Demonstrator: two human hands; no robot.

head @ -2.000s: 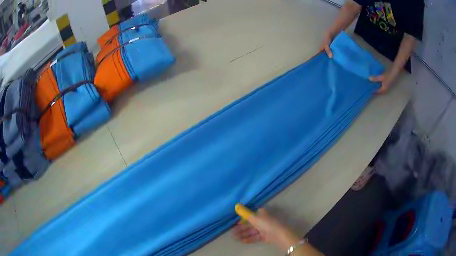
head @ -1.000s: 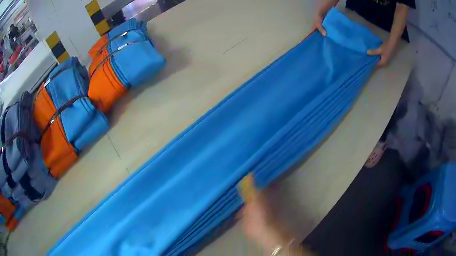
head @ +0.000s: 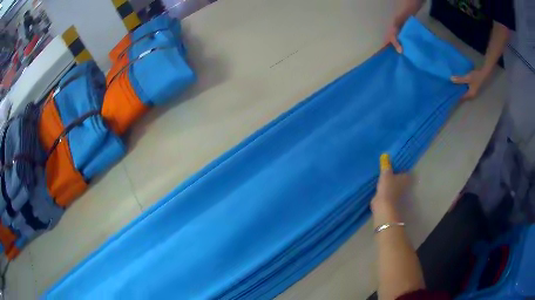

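Observation:
A long sky-blue fabric piece (head: 264,176) lies diagonally along the table, its many layered edges showing along the right side. My right hand (head: 392,184), with a yellow finger cover and a bracelet, is at this layered edge. The yellow-covered finger points away from me over the edge; the other fingers are blurred, so whether they grip the fabric cannot be told. My left hand is not in view. At the far end, another person's two hands (head: 472,82) hold the fabric, where a short end flap is turned over.
Strapped blue-and-orange bundles (head: 161,70) and grey-blue bundles (head: 26,181) stand along the left of the cream table (head: 246,76). A blue plastic stool (head: 519,263) is at the lower right, beyond the table edge. The other person stands at the top right.
My right hand has moved along the layered edge, up and to the right, towards the other person. That person still holds the far end. The layers fanned out, then lay closer together.

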